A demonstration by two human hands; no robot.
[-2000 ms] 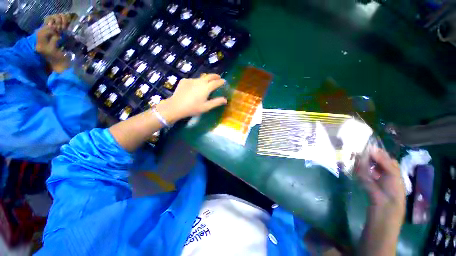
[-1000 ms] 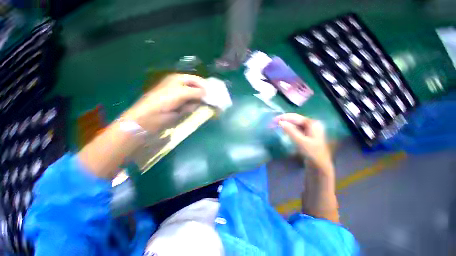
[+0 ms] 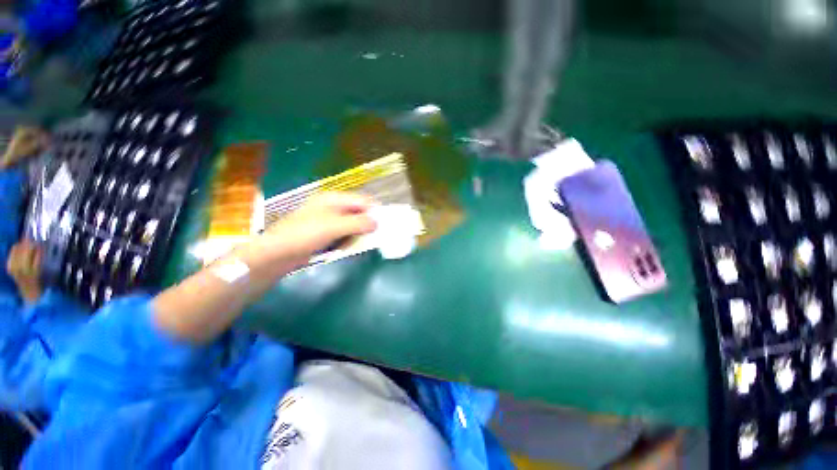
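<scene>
My left hand [image 3: 317, 228] is over the adhesive strip sheet [image 3: 389, 176], with its fingertips closed on the edge of a white liner scrap [image 3: 396, 231]. The sheet is pale with thin parallel lines, and my hand covers its middle. The orange Kapton tape sheet [image 3: 236, 195] lies to its left, with white backing at its lower end. A fainter amber sheet [image 3: 442, 197] lies flat beyond and to the right. My right hand [image 3: 659, 453] is small, blurred and cut off by the bottom edge; a dark thin shape is beside it, and its fingers cannot be made out.
A purple smartphone [image 3: 610, 229] lies on white paper [image 3: 548, 200] at the right. Black component trays with modules stand at the far right [image 3: 734, 285] and left [image 3: 138, 197]. A grey metal post [image 3: 534, 78] rises from the green mat. A neighbour's hands [image 3: 26, 266] are at the left edge.
The view has swung right, then partly back. My left hand has moved from beside the Kapton sheet to the white scrap. My right hand has dropped from the bench to the bottom edge.
</scene>
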